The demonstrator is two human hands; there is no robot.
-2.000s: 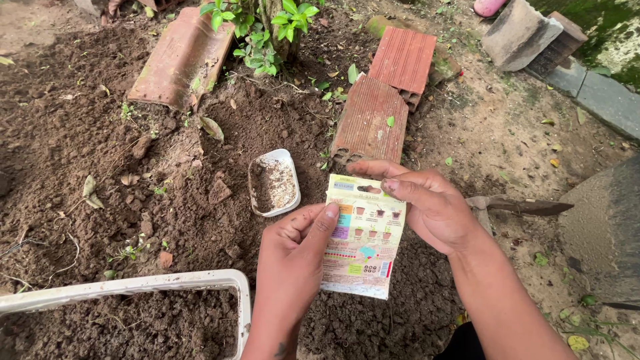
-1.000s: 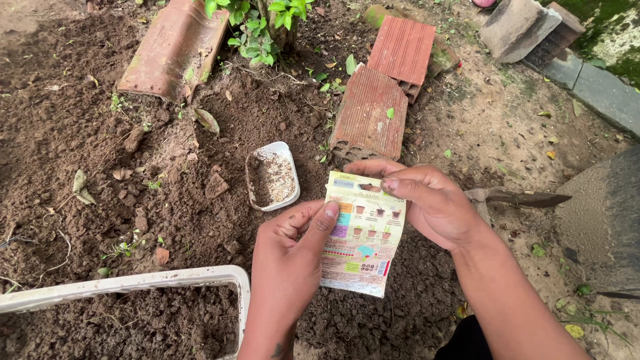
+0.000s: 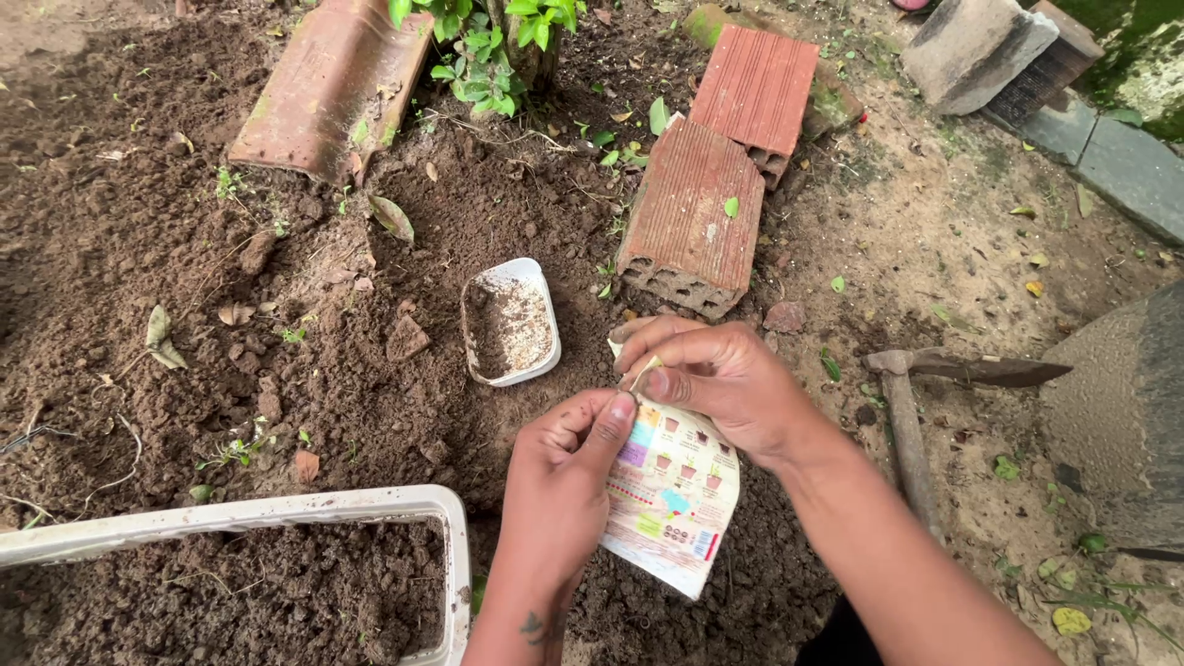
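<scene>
A printed paper packet with small pictures of plant pots hangs between my two hands over dark soil. My left hand pinches its upper left edge between thumb and fingers. Thumb and fingers of my right hand grip the top edge, which is bent and folded there. Both hands have soil on the fingers. Just beyond them, a small white plastic tub with pale grainy material and soil inside rests on the ground. At the lower left lies a white rectangular planter filled with dark soil.
Two hollow clay bricks lie ahead, near a leafy plant and a curved clay roof tile. To the right are a hammer-like digging tool with a wooden handle and a rough grey cement object. Concrete pieces stand at upper right.
The packet's top edge, flat in the earlier frames, is now bent and folded between my fingers. My right hand has turned and closed over that edge.
</scene>
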